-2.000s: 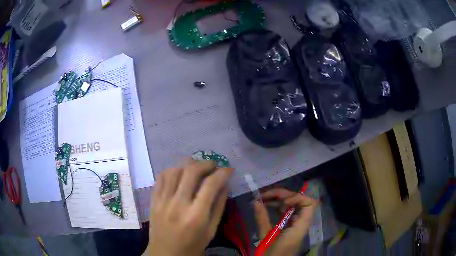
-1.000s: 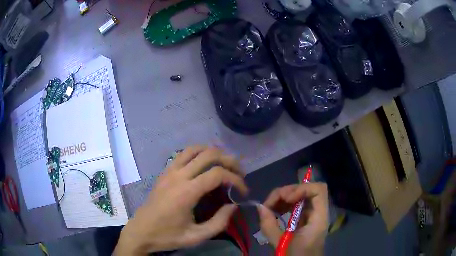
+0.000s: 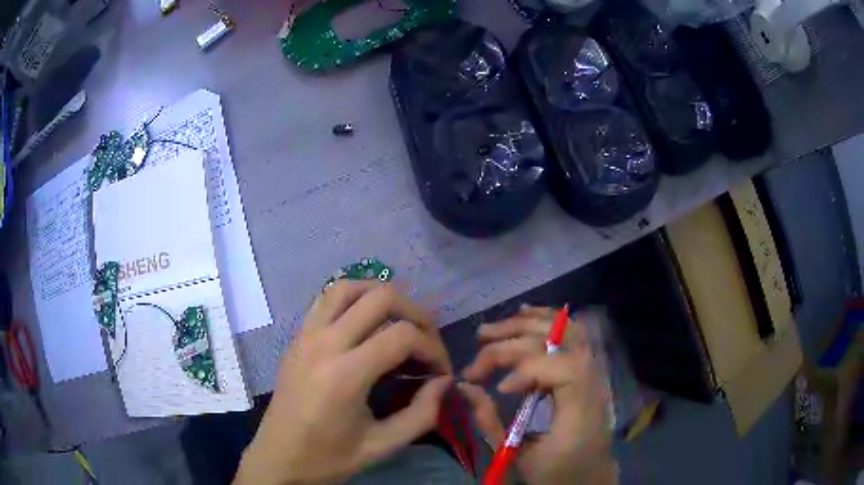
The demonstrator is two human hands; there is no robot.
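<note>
My left hand (image 3: 346, 388) pinches a thin whitish label strip (image 3: 414, 377) between thumb and forefinger, near the desk's front edge. My right hand (image 3: 549, 398) holds a red marker pen (image 3: 523, 417) across its fingers, its red end pointing up. My right fingertips are close to the strip and slightly blurred; whether they touch it is unclear. A green circuit board (image 3: 365, 271) lies on the desk just beyond my left hand, partly hidden by it. More boards (image 3: 196, 349) with thin black wires lie on the open notebook (image 3: 156, 232).
Black moulded housings (image 3: 474, 133) stand at the back right. A green oval ring board (image 3: 327, 52) and a small battery-like part (image 3: 214, 36) lie at the back. A small black part (image 3: 343, 129) lies mid-desk. Red-handled scissors (image 3: 21, 355) are at left. An open carton (image 3: 734, 322) is below right.
My hands have come together over the desk's front edge, and the strip moved from my right fingers to my left pinch. The board beyond my left hand shows more than one second ago.
</note>
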